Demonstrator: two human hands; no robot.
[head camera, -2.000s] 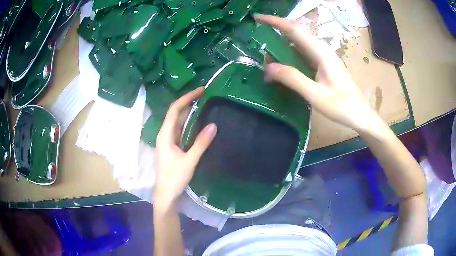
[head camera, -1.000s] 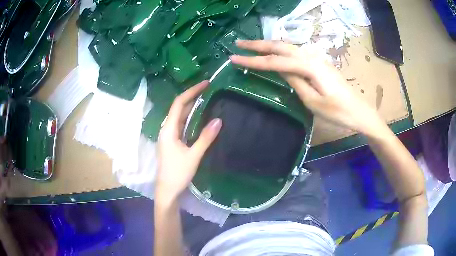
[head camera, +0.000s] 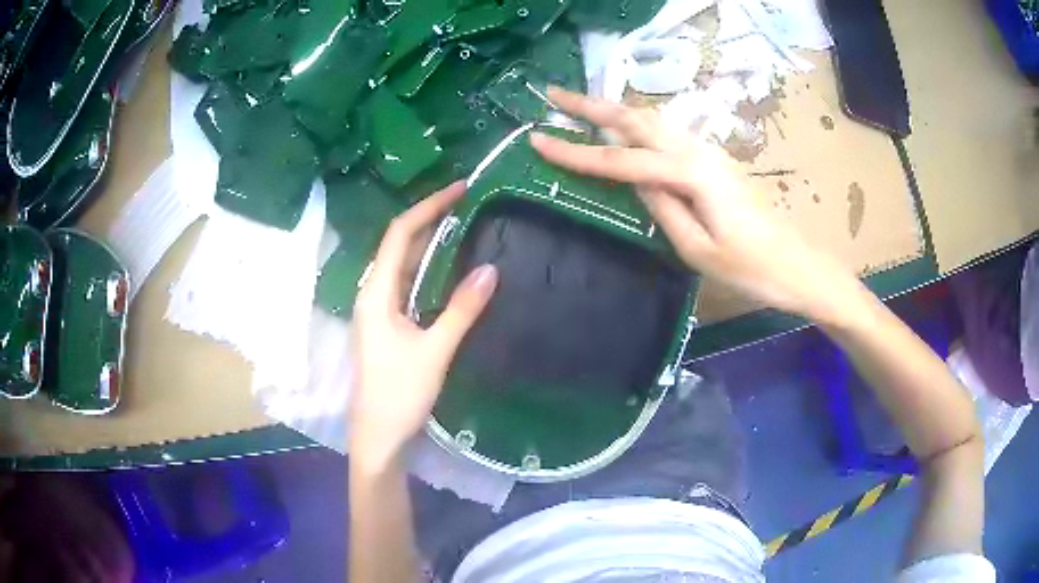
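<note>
A glossy green housing (head camera: 536, 427) with a pale rim and a large dark recess is held at the table edge, over my lap. My left hand (head camera: 405, 330) grips its left side, thumb over the dark recess and fingers outside the rim. My right hand (head camera: 706, 216) lies over the housing's far right end, fingers extended towards the far rim; whether it holds anything there is hidden. A thin strip seat with pale edges shows beside its fingers. A heap of flat green covers (head camera: 268, 148) lies just beyond the housing.
White ribbed sheets (head camera: 256, 302) lie left of the housing. Rimmed green housings (head camera: 86, 325) stand at the left. White scraps (head camera: 758, 51) and a pale dish (head camera: 663, 71) lie at the far right. A dark slab (head camera: 868, 68) lies further right. Blue stools (head camera: 199, 518) are below the table.
My right hand has come down from above the heap onto the housing's far end. My left hand keeps its grip. Another rimmed green housing now shows fully at the left edge.
</note>
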